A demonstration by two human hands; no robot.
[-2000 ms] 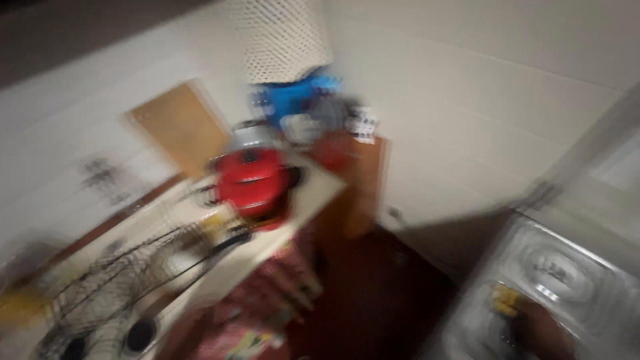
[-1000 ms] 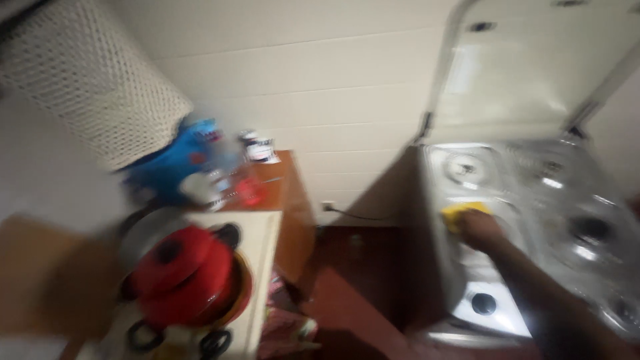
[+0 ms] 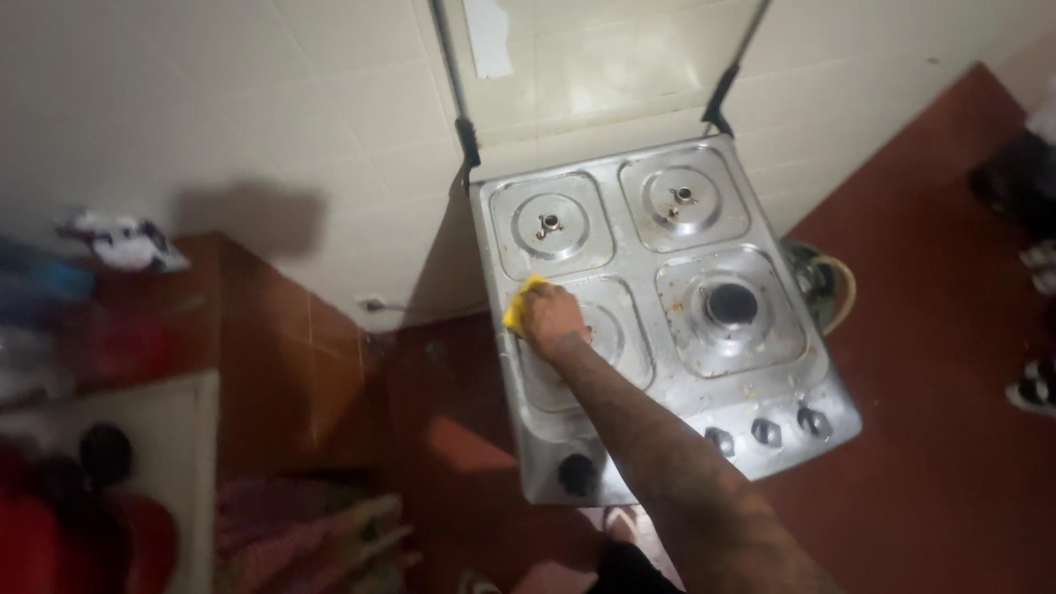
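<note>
My right hand [image 3: 554,318] presses a yellow sponge or cloth [image 3: 520,307] onto the left edge of the front-left burner recess of a stainless steel gas stove [image 3: 639,285]. Bare burner seats show in the two back recesses, and a black burner cap [image 3: 732,304] sits at the front right. Brown specks and wet-looking spots mark the metal around that cap. Black control knobs [image 3: 766,431] line the front edge. The raised glass lid [image 3: 594,58] leans at the back between dark hinges. My left hand is out of view.
To the left are a wooden cabinet [image 3: 272,346], a pale tabletop [image 3: 186,429] with a red pot [image 3: 148,536], and patterned fabric [image 3: 305,528] below. A cord runs from a wall outlet [image 3: 371,304] behind the stove. A greenish container [image 3: 817,285] stands right of the stove on the red floor.
The view has swung right, bringing the whole stove top into sight. My right hand still holds the yellow sponge or cloth on the stove's left side.
</note>
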